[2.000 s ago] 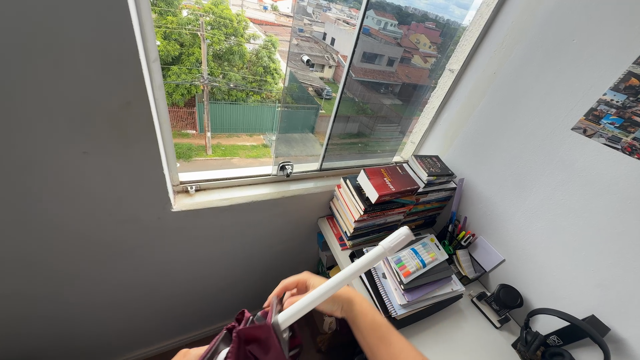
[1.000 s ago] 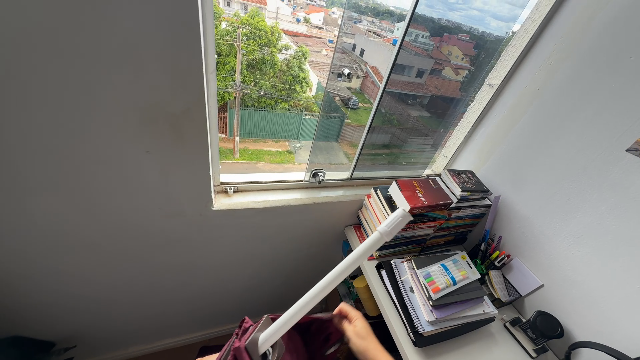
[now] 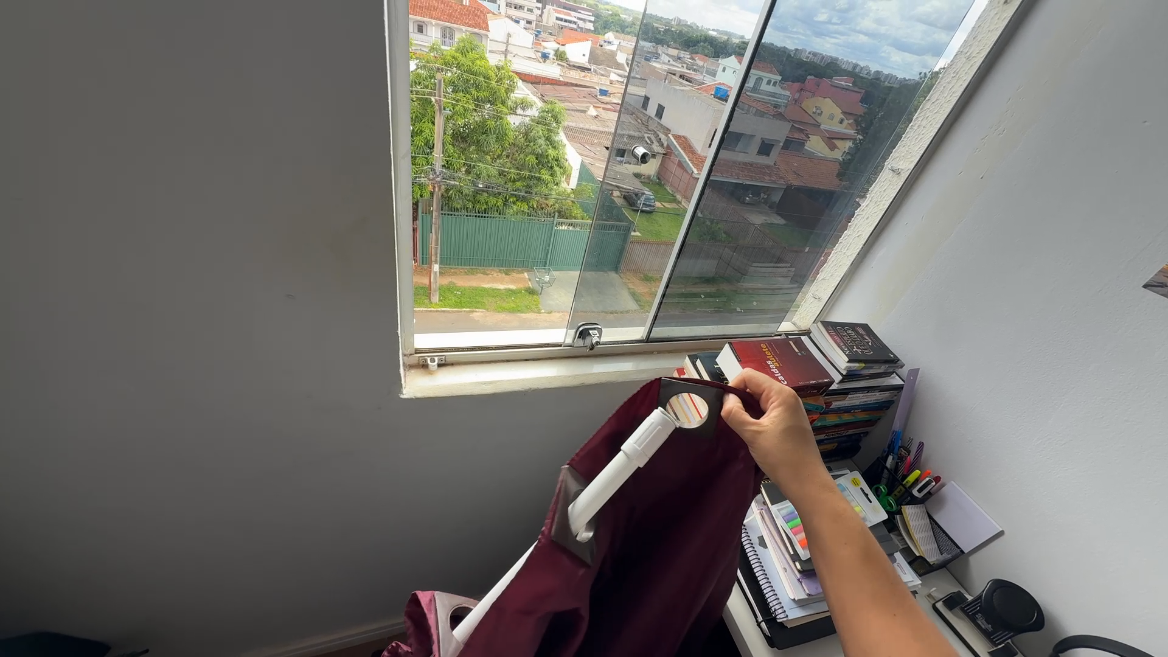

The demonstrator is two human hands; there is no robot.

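Note:
My right hand (image 3: pixel 771 424) pinches the top edge of a burgundy grommet curtain (image 3: pixel 657 493) between thumb and fingers, beside a round eyelet. A white curtain rod (image 3: pixel 607 479) runs up from the lower left through lower eyelets of the curtain. Its capped tip lies at the edge of the top eyelet (image 3: pixel 687 411); whether it has entered that hole I cannot tell. Below, the cloth hangs in folds over part of the rod. My left hand is out of view.
A sliding glass window (image 3: pixel 675 182) with a sill (image 3: pixel 529 372) is ahead. Stacked books (image 3: pixel 780 365), a spiral notebook (image 3: pixel 766 566), a pen holder (image 3: pixel 912 488) and a black stapler-like object (image 3: pixel 1002 610) stand on the white desk (image 3: pixel 753 630) at right.
My right hand has moved up with the curtain's edge, from low by the bunched cloth to near the rod's tip. More of the rod is now covered by the curtain. The view has shifted left.

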